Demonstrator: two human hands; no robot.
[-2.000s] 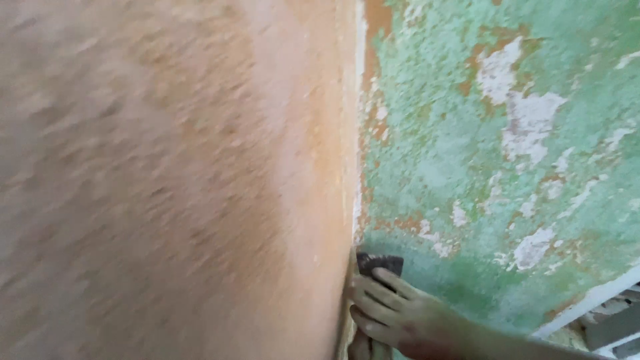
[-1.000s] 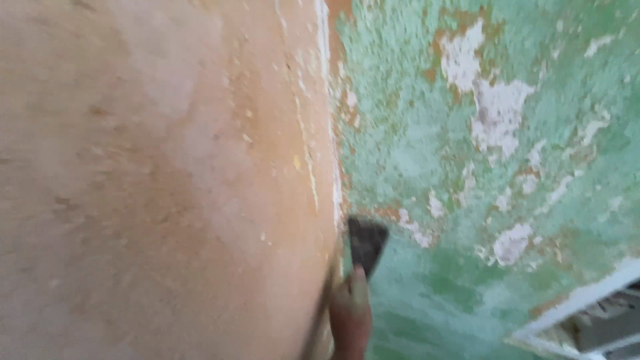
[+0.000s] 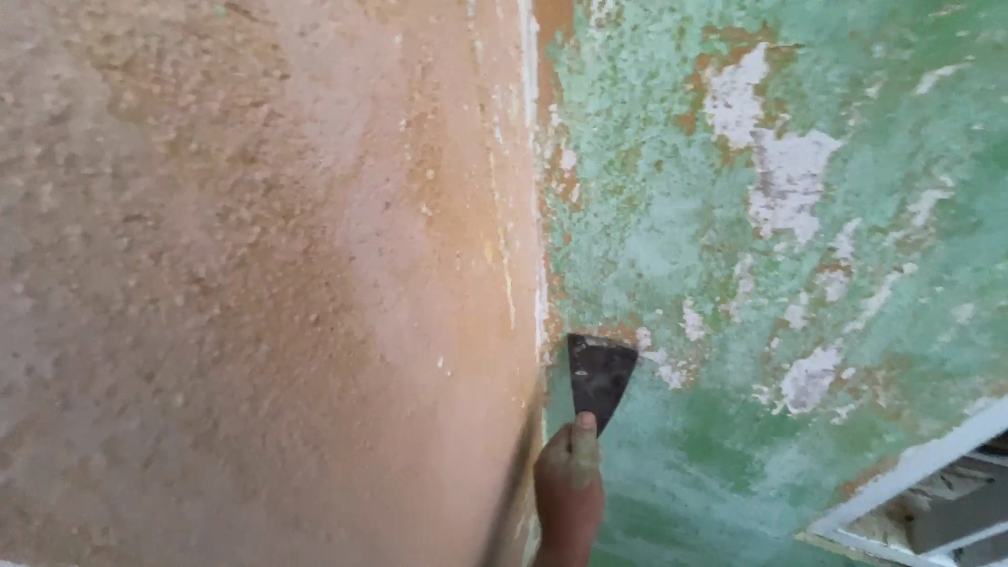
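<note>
My left hand [image 3: 571,480] reaches up from the bottom of the view, closed around a putty knife [image 3: 602,378] with a dark, wide blade. The thumb lies against the base of the blade, and the handle is hidden in the fist. The blade's broad edge points up, over the green wall [image 3: 677,236] just right of the corner. Beside that edge is a patch of bare orange-brown and whitish surface. My right hand is not in view.
A rough, pinkish-tan wall [image 3: 276,315] fills the left side and meets the green one at a whitish corner line [image 3: 538,236]. White patches [image 3: 795,177] mark the peeling paint. At lower right is an opening with a white frame [image 3: 906,472].
Two seconds ago another hand, its arm coming from the right, was at the blade; it has left the view. The blade shows more fully now, with the thumb against it.
</note>
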